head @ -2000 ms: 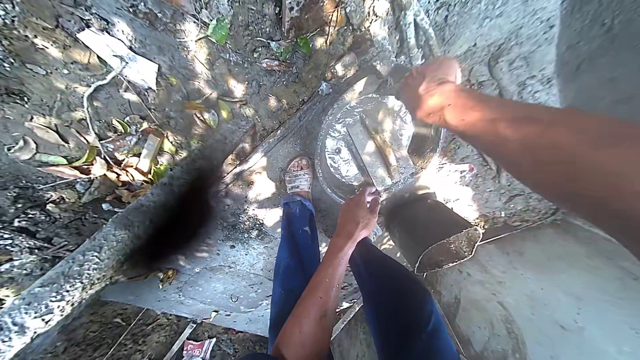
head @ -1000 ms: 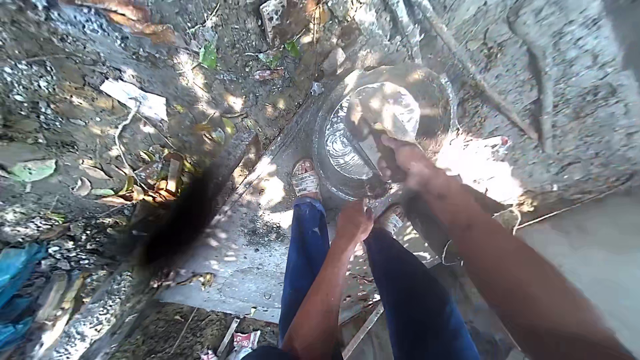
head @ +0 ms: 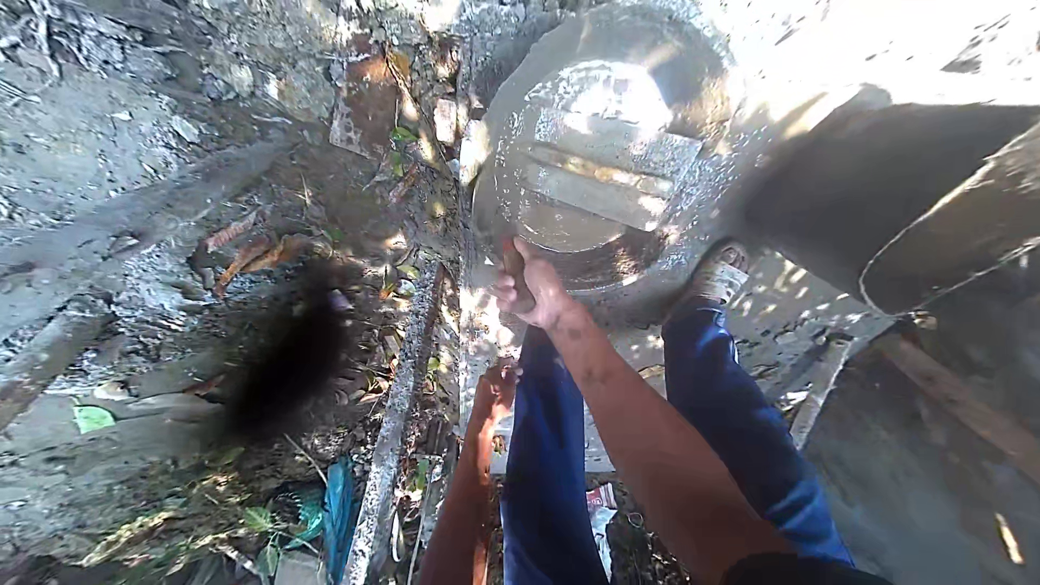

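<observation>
My right hand (head: 532, 284) is closed around a dark handle-like object (head: 517, 275) with a reddish end, at the near left edge of a round basin (head: 497, 154). The basin's wide rim is wet and grey, and bright glare lies on the liquid inside. A flat rectangular tool (head: 597, 183) with a long raised bar, apparently a float, lies across the basin. Lower down, beside my left trouser leg, is my left hand (head: 497, 386) with its fingers curled; whether it holds anything cannot be seen.
Right of the basin lies a large dark cylindrical container (head: 886, 187). My sandalled foot (head: 719, 272) stands near the basin. A rough pole (head: 398, 422) runs along the left, beside leaf litter and blue plastic (head: 337, 512). A wooden plank (head: 959, 398) lies lower right.
My right hand was at the basin's far right edge two seconds ago, then over its middle; now it is at the near left edge. My left hand has drawn back from the rim. The view has shifted.
</observation>
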